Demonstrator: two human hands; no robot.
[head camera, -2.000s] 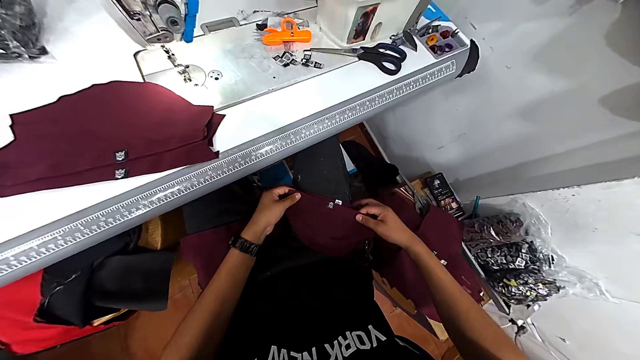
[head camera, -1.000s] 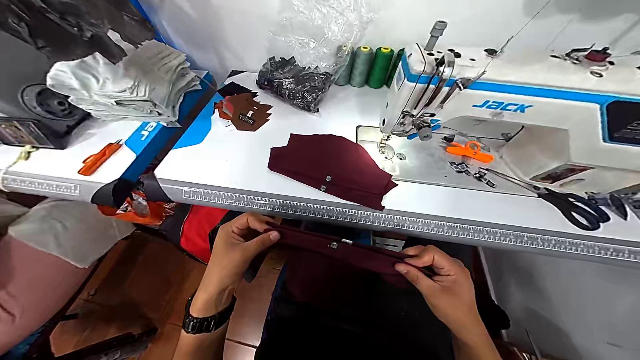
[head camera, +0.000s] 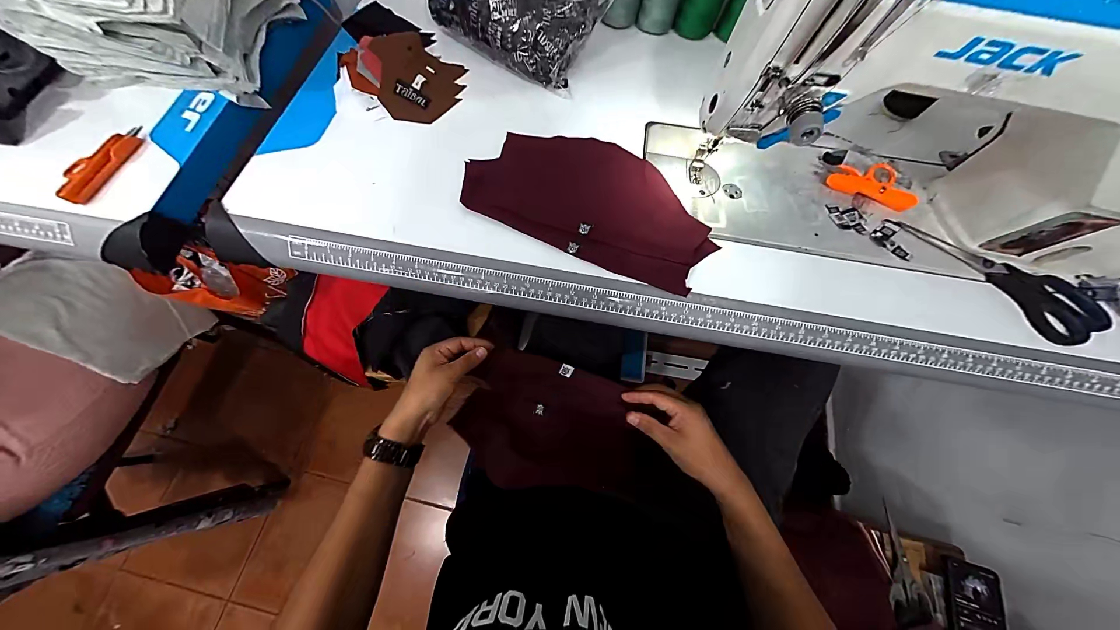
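Observation:
My left hand (head camera: 440, 378), a dark watch on its wrist, pinches the upper left corner of a maroon fabric piece (head camera: 560, 437). My right hand (head camera: 669, 422) grips the upper right edge of the same piece between thumb and fingers. Two small labels show on the cloth, which hangs over my lap below the table edge. Other maroon fabric pieces (head camera: 586, 188) with two small labels lie on the white sewing table (head camera: 402, 184), left of the needle area of a sewing machine (head camera: 805, 79).
Orange thread snips (head camera: 101, 168) lie at left, near a stack of grey fabric (head camera: 166, 44). Black-handled scissors (head camera: 1041, 297), an orange clip-like tool (head camera: 872, 186) and small metal parts (head camera: 866, 229) rest at right. A ruler strip (head camera: 700, 315) runs along the table edge. A person sits at far left.
The maroon piece, held as a narrow folded band one second ago, now hangs spread wider between my hands. The view has shifted left since the oldest frame.

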